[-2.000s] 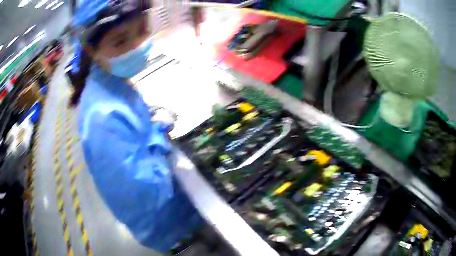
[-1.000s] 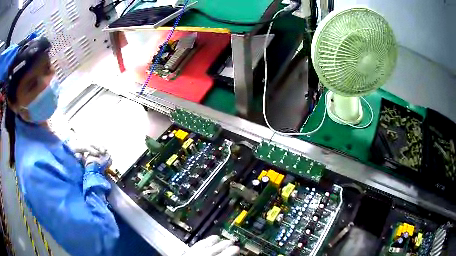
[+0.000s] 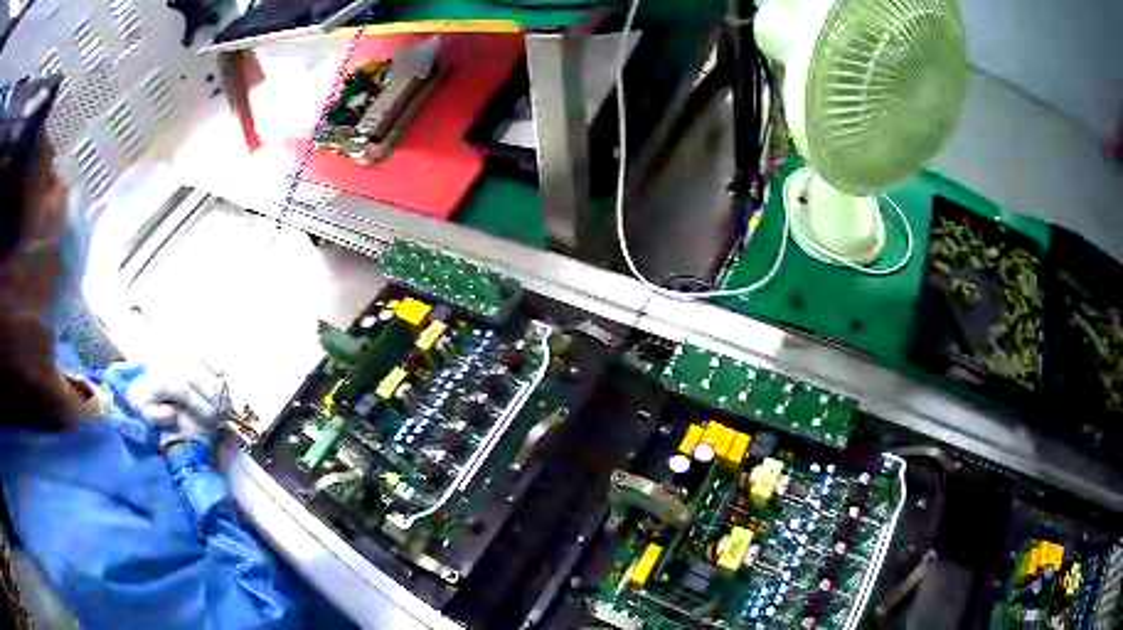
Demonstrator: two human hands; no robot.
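Note:
Neither of my hands is in the picture. Two black carriers lie before me on the line. The nearer green circuit board [image 3: 739, 542] has yellow, black and white parts and is cut off by the bottom edge. A second, similar board [image 3: 431, 394] sits to its left. Each has a pale white strip [image 3: 499, 431] along its right side and a small green panel strip [image 3: 764, 391] at its carrier's rear edge. A third board [image 3: 1041, 566] is partly visible at the lower right, with a silver ribbed heatsink [image 3: 1094, 591] at its right side.
A metal rail [image 3: 591, 293] runs behind the carriers. Behind it stand a pale green fan [image 3: 850, 123] with a white cable and black trays [image 3: 985, 295] of olive-green pieces. A red mat [image 3: 419, 148] holds another assembly. A person in blue with white gloves [image 3: 179, 400] stands at the left.
The view has shifted and cleared of blur. A white-gloved hand at the bottom edge one second ago is gone. The gap between the left and nearer carriers has widened.

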